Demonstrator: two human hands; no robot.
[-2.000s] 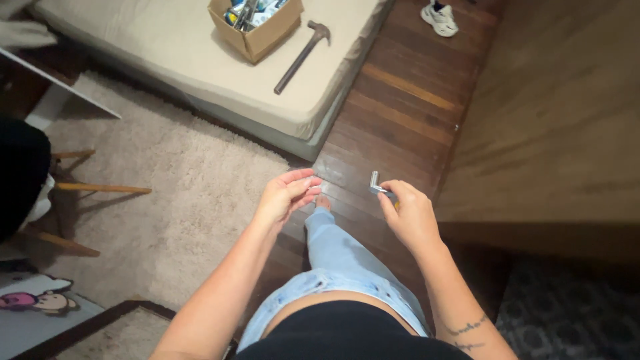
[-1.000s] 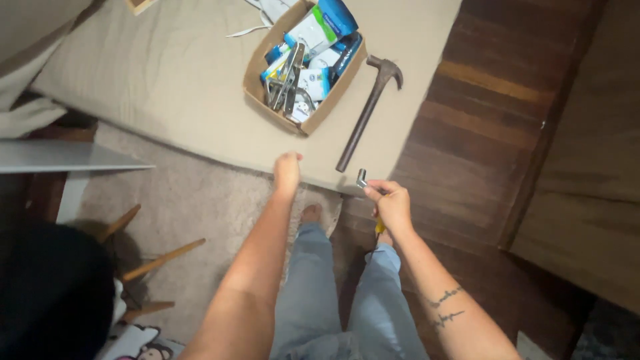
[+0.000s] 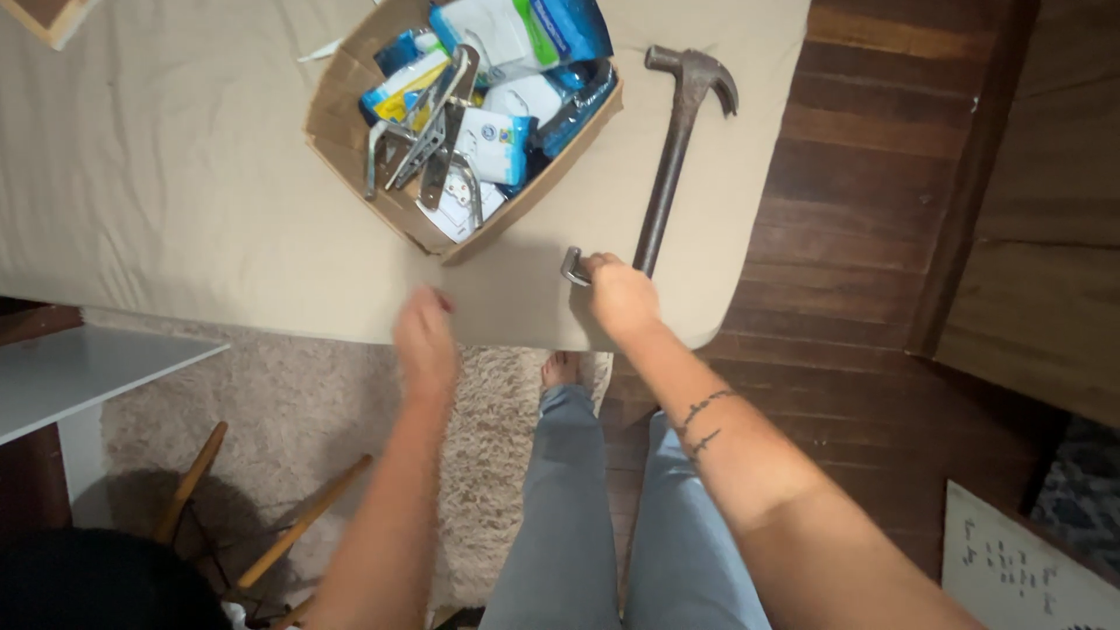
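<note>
My right hand (image 3: 619, 296) is closed on a small bent metal piece (image 3: 573, 267), over the mattress edge beside the handle of a claw hammer (image 3: 669, 166). My left hand (image 3: 426, 341), blurred, hangs over the near edge of the beige-covered mattress (image 3: 201, 219); no object shows in it. Beyond both hands stands an open cardboard box (image 3: 542, 188), tilted in view. In it lie blue and white packets (image 3: 494, 144), a white socket plate (image 3: 461, 197) and several metal tools or brackets (image 3: 437, 122).
A shaggy rug (image 3: 490, 472) and dark wooden floor (image 3: 831, 219) lie below the mattress. At the left are a pale board (image 3: 96, 367) and wooden chair legs (image 3: 302, 525). A sheet with writing (image 3: 1019, 560) is at the lower right, a wooden frame (image 3: 57, 26) at the upper left.
The view has come nearer the bed. Both hands, earlier over the floor short of the bed, are now over its near edge, the bent metal piece still in my right hand.
</note>
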